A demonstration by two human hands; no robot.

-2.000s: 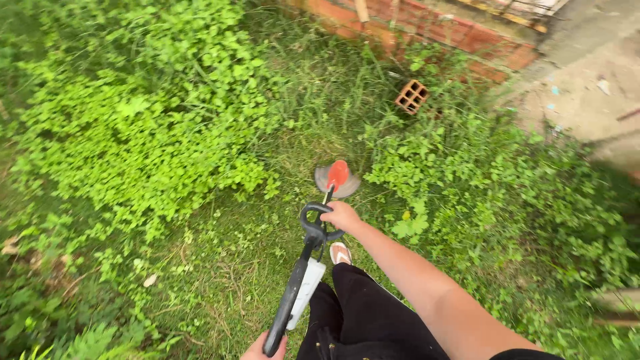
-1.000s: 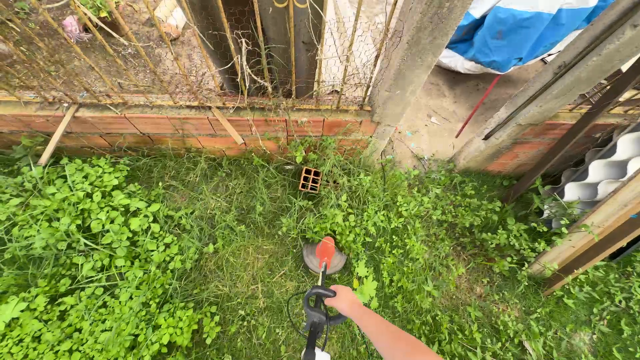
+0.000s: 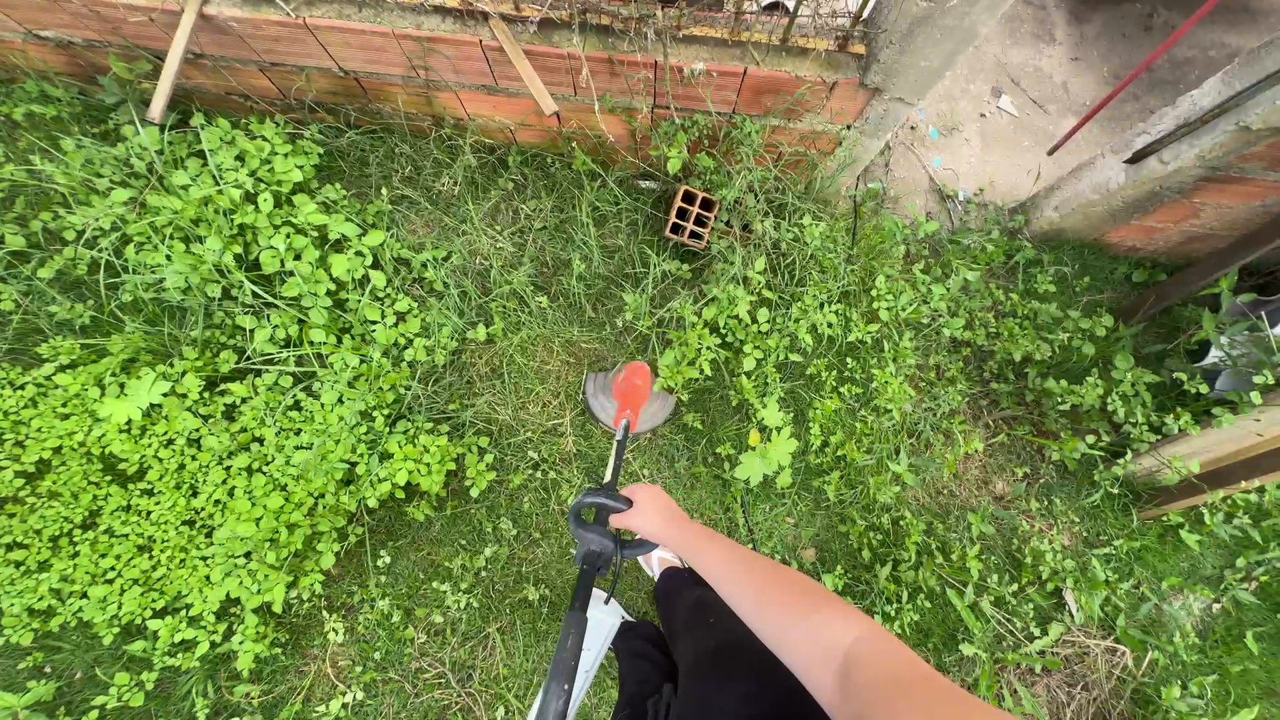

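Note:
My right hand (image 3: 650,515) grips the black loop handle (image 3: 590,510) of a string trimmer. The trimmer's shaft (image 3: 574,640) runs from the bottom edge up to an orange cutting head (image 3: 631,390). Beneath the head, a grey guard (image 3: 655,413) lies low over short grass, with leafy weeds (image 3: 700,350) touching its right side. A long white part (image 3: 590,655) shows beside the lower shaft, next to my black-clad legs (image 3: 715,650). My left hand is out of view, as is the trimmer's rear end.
A hollow clay brick (image 3: 691,217) lies in grass ahead, near a low brick wall (image 3: 440,65) with wooden slats (image 3: 522,65) leaning on it. Dense weeds (image 3: 200,450) grow at left. Wooden boards (image 3: 1215,450) and a concrete-edged wall (image 3: 1150,180) stand right.
The cutting head has moved left relative to the hollow brick since one second ago. My left hand, at the lower shaft two seconds ago, is no longer visible. The view has tilted.

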